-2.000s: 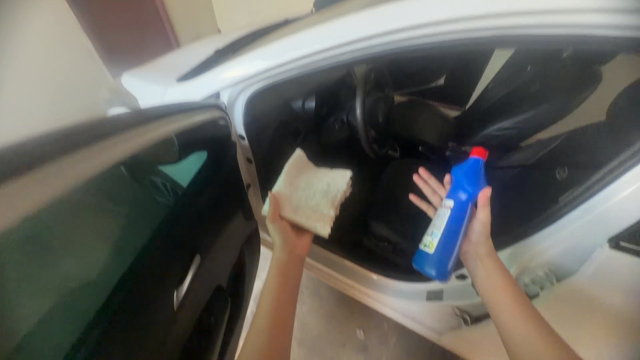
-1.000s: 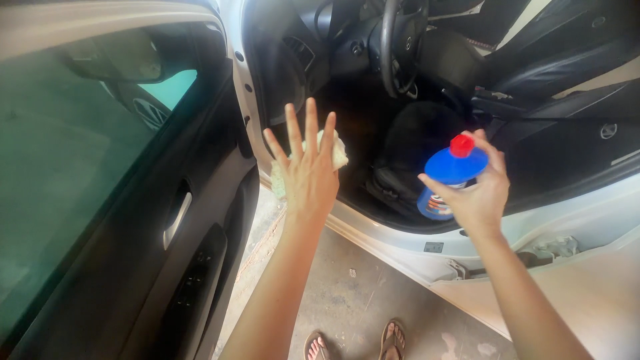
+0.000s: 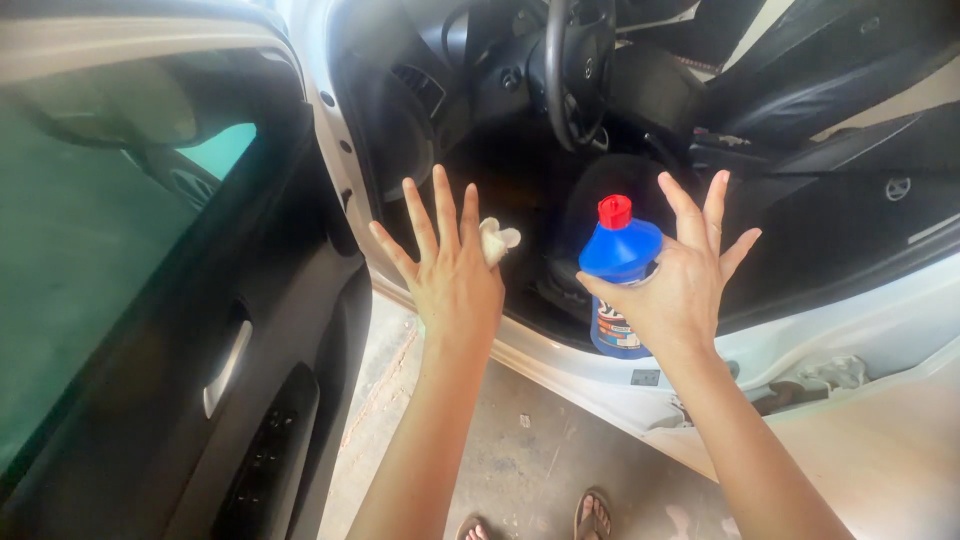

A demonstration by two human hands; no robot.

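My left hand [image 3: 457, 277] is held back up with its fingers spread. A pale cloth [image 3: 496, 241] pokes out beside its index finger, pinned by the thumb side; the rest of the cloth is hidden behind the hand. To the right, my right hand [image 3: 679, 281] grips a blue plastic bottle [image 3: 619, 251] between thumb and index finger, with its other fingers raised. The bottle stands upright in the grip, with a red cap [image 3: 614, 212] on top and a printed label on its front. Both hands are in front of the car's open doorway.
An open car door [image 3: 285, 300] with a silver handle [image 3: 227, 369] fills the left. Beyond the hands are a steering wheel [image 3: 559, 75] and dark seats [image 3: 802, 82]. The white door sill [image 3: 555, 352] runs below, above a concrete floor [image 3: 517, 435] with two sandalled feet.
My left hand, earlier holding the cloth in plain sight, has turned back up with fingers spread. The bottle, tilted in my right hand before, is now upright. The view has tipped down.
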